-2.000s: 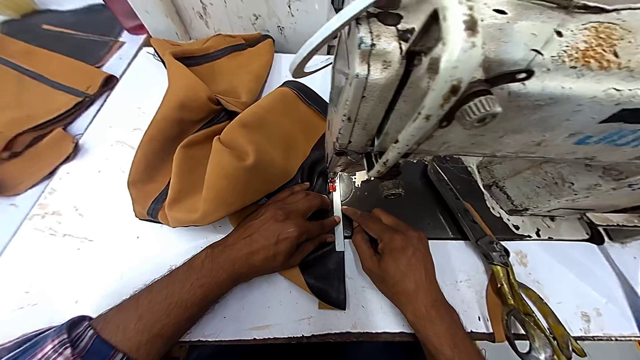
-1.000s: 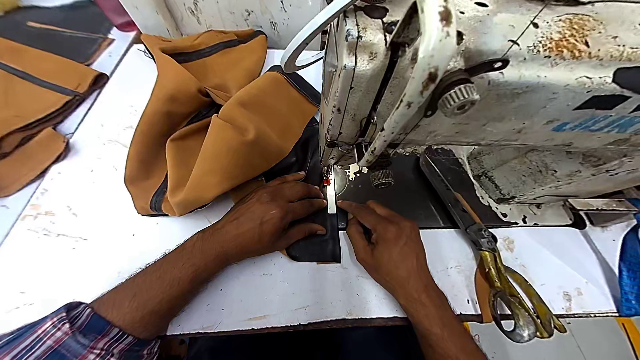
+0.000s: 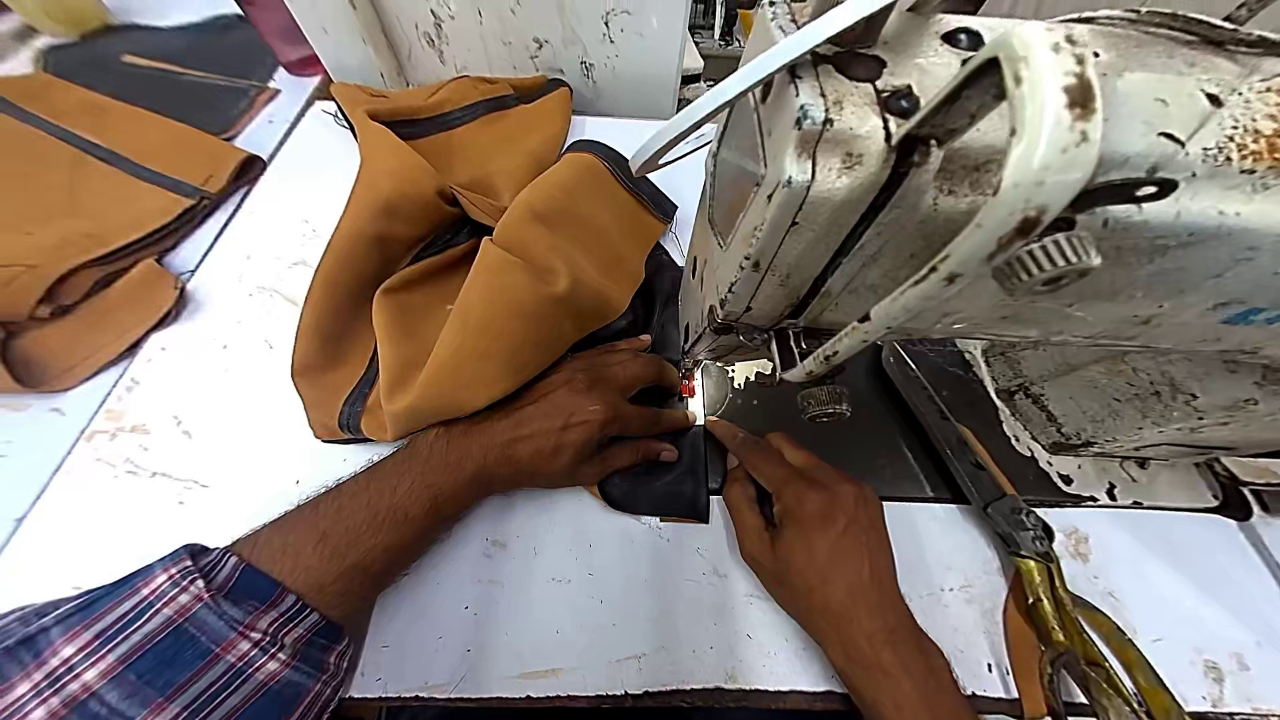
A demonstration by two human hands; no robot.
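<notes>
A white, paint-worn sewing machine (image 3: 880,200) stands at the right, its red-marked presser foot (image 3: 688,382) down by the seam. Under the foot runs a black strip of material (image 3: 665,480) joined to a tan-brown piece with dark bands (image 3: 540,290), which lies bunched at the left. My left hand (image 3: 580,415) lies flat on the black part, fingers spread, left of the foot. The index finger of my right hand (image 3: 800,510) touches the strip's right edge just in front of the foot; a small dark object, only partly visible, is between its thumb and fingers.
Large scissors with worn yellow handles (image 3: 1050,580) lie right of my right hand, blades on the machine's dark bed (image 3: 860,450). More tan pieces with dark bands (image 3: 100,200) lie at the far left on the white tabletop (image 3: 200,400). The table's front edge runs along the bottom.
The black strip has moved away from me under the foot; less of it and of the light strip on it shows in front. The view has shifted somewhat.
</notes>
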